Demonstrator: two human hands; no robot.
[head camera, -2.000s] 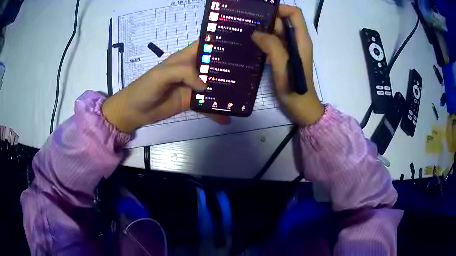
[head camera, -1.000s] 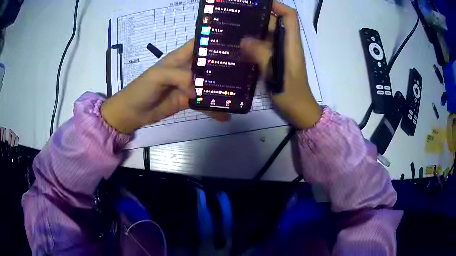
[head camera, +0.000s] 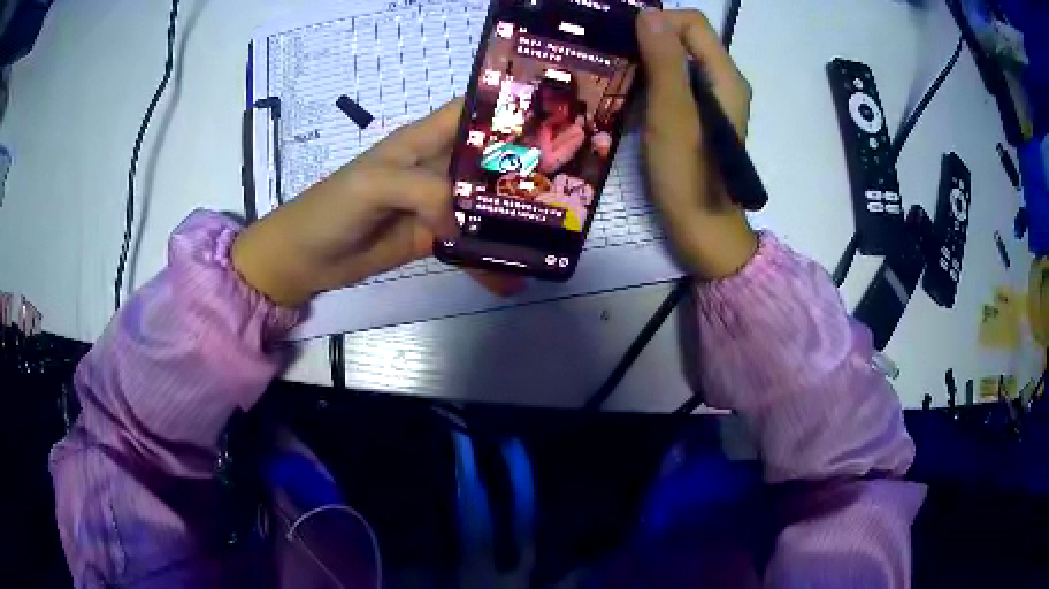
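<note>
A smartphone (head camera: 546, 138) with a lit screen is held tilted above the record sheet. The screen shows a large picture with text lines. My left hand (head camera: 374, 190) grips its lower left side. My right hand (head camera: 690, 138) is at the phone's upper right edge, its thumb or finger by the top corner, and holds a thick black pen (head camera: 727, 138) that points down and right. The printed record sheet (head camera: 316, 75) lies under both hands, partly hidden. A short black pen cap (head camera: 354, 111) lies on it.
Black remote controls (head camera: 865, 144) lie at the right, with another remote (head camera: 949, 230) beside them. Yellow notes (head camera: 998, 328) are at the right edge. A black cable (head camera: 144, 150) runs down the left side. The table's front edge is just beyond my lap.
The phone screen has changed from a list to a large picture. The phone has tilted and shifted slightly right. My right hand and the pen have moved right.
</note>
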